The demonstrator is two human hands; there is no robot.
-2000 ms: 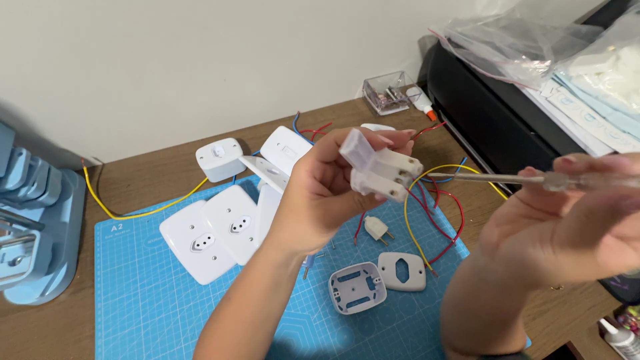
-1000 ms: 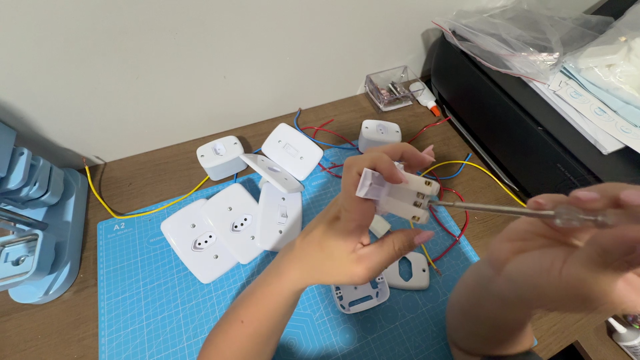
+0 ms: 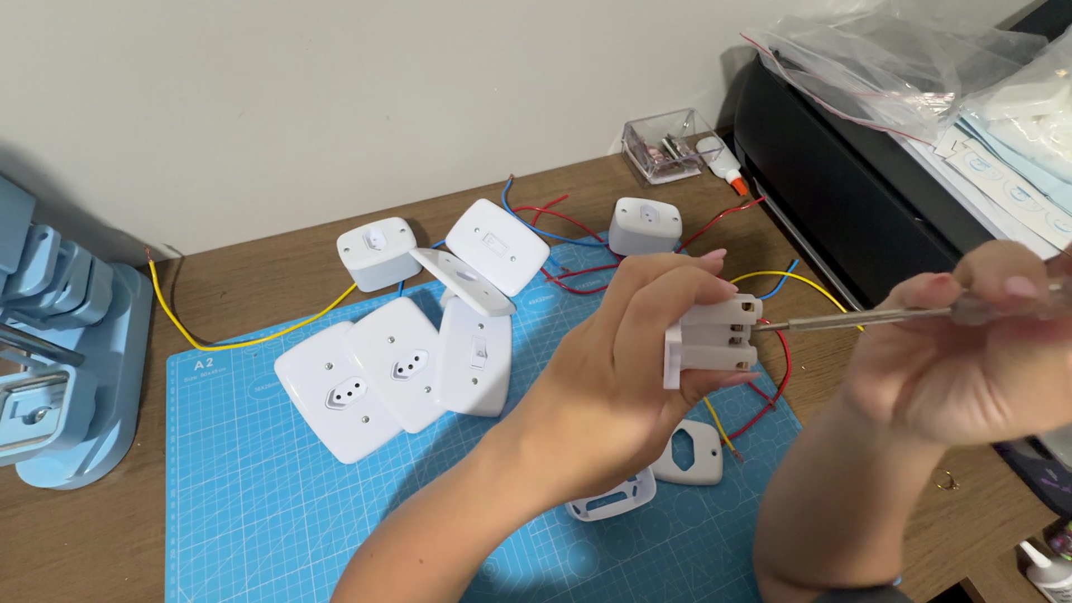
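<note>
My left hand (image 3: 636, 352) grips a white plastic electrical socket module (image 3: 716, 335), its side with brass screw terminals turned to the right. My right hand (image 3: 963, 360) holds a screwdriver (image 3: 871, 318) by its clear handle, and the tip is at one of the middle terminals; whether it sits in the screw cannot be told. Below my left hand, partly hidden, lie a white cover plate with a shaped opening (image 3: 699, 469) and a white box base (image 3: 615, 498). Red, blue and yellow wires (image 3: 787, 368) run behind the module.
Several white outlet and switch plates (image 3: 343, 394) lie on the blue cutting mat (image 3: 251, 502). Surface-mount socket boxes (image 3: 645, 226) stand farther back. A light-blue stand (image 3: 109, 377) is at left. A black printer (image 3: 821, 167) with plastic bags, a clear box (image 3: 670, 151) and a glue bottle (image 3: 720, 163) are at right.
Both hands still hold the module and screwdriver. The left hand has turned the module, so its row of terminals now faces the screwdriver tip.
</note>
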